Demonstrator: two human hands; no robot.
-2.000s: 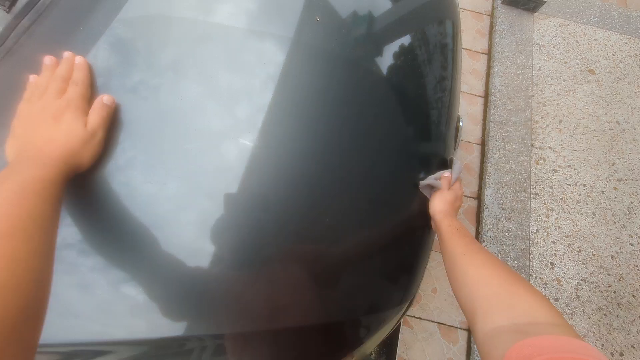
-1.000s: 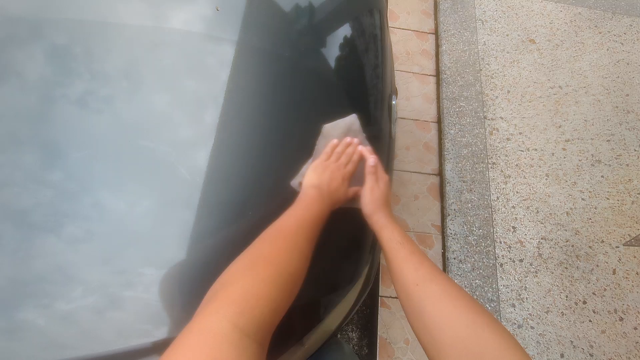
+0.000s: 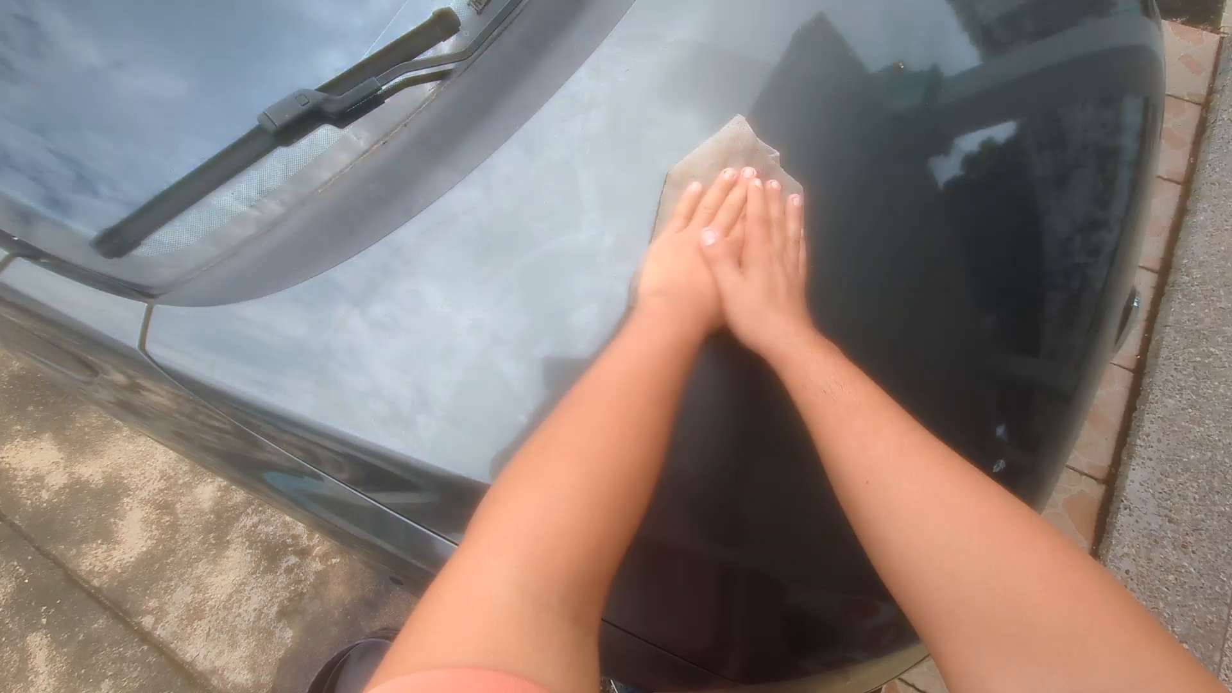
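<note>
Side by side, my left hand [image 3: 688, 255] and my right hand [image 3: 767, 260] lie flat on a thin greyish cloth [image 3: 731, 144], pressing it to the dark, glossy hood of a car [image 3: 462, 308]. The fingers point away from me, and the thumb of my right hand rests over the edge of my left. The cloth's far part shows beyond the fingertips; the rest is hidden under the palms. Sky and dark building shapes are reflected in the hood around both hands.
At the upper left a black windshield wiper [image 3: 308, 114] rests on the windshield [image 3: 125, 77]. Stained concrete ground [image 3: 192, 539] lies at the lower left. Beyond the car's front edge run pinkish tiles [image 3: 1163, 221] and a rough stone strip [image 3: 1179, 433].
Two seconds ago my right hand held the cloth at the hood's front edge, my left hand flat on the hood. Both hands then met on the cloth and have moved from near the front edge toward the windshield.
</note>
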